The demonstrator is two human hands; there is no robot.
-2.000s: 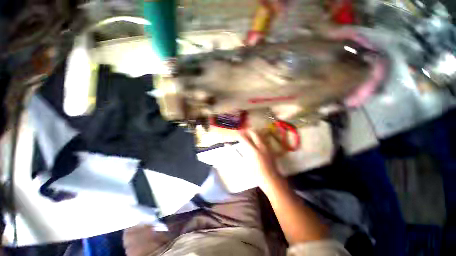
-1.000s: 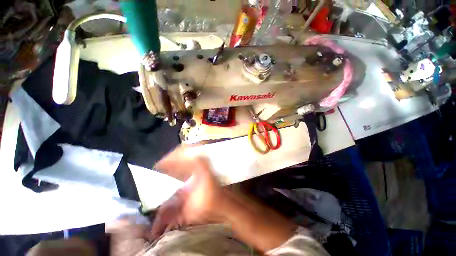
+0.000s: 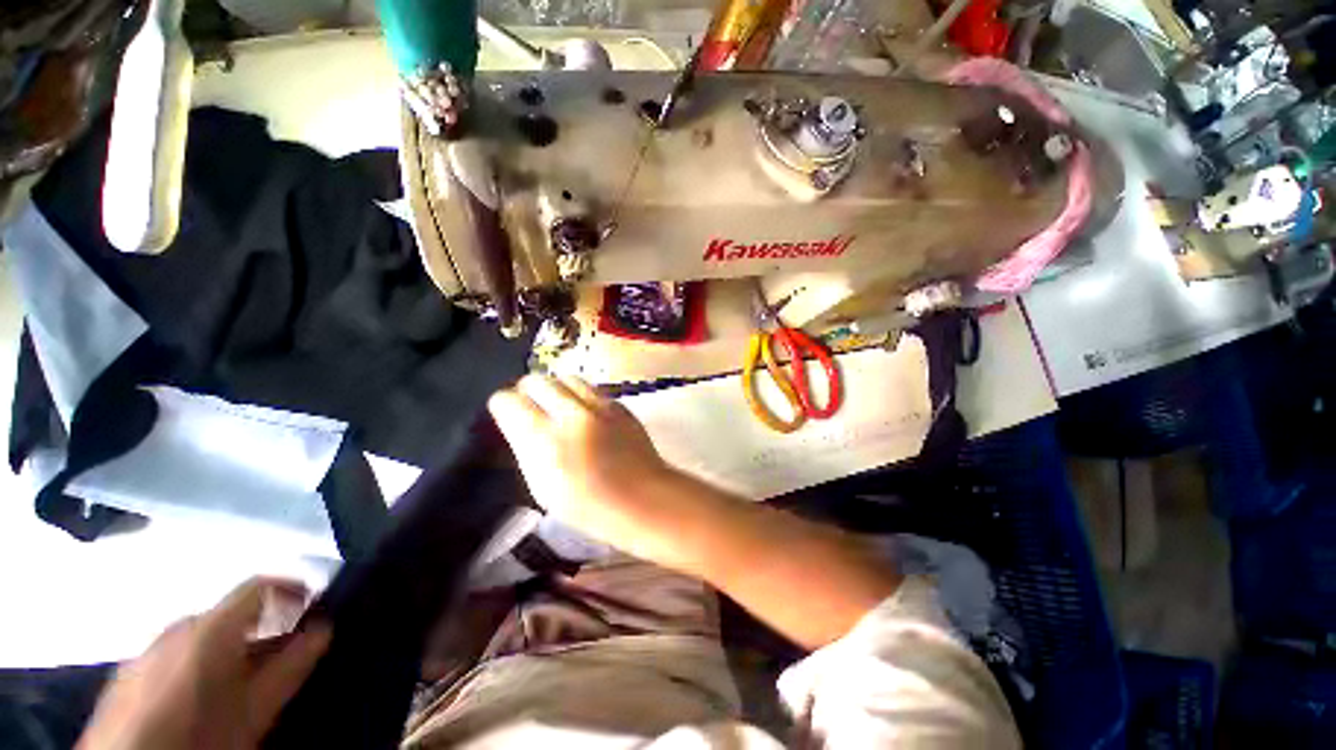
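Observation:
My right hand holds the upper end of a dark fabric piece just in front of the needle area of the sewing machine. My left hand, slightly blurred and cut by the lower edge, holds the lower part of the same piece at the table's front left. The piece slants between both hands, over my lap. The needle and presser foot are hard to make out. A heap of black fabric lies left of the machine, with light grey-blue panels among it.
Scissors with yellow and red handles lie under the machine arm. A red-and-black item lies left of them. A white lamp stands at upper left, a green thread cone above the head. Blue crates are at lower right.
Both hands now hold a dark piece stretched between them. My right hand has moved up toward the needle area, my left hand to the lower left. The view has shifted slightly; earlier blur has lessened.

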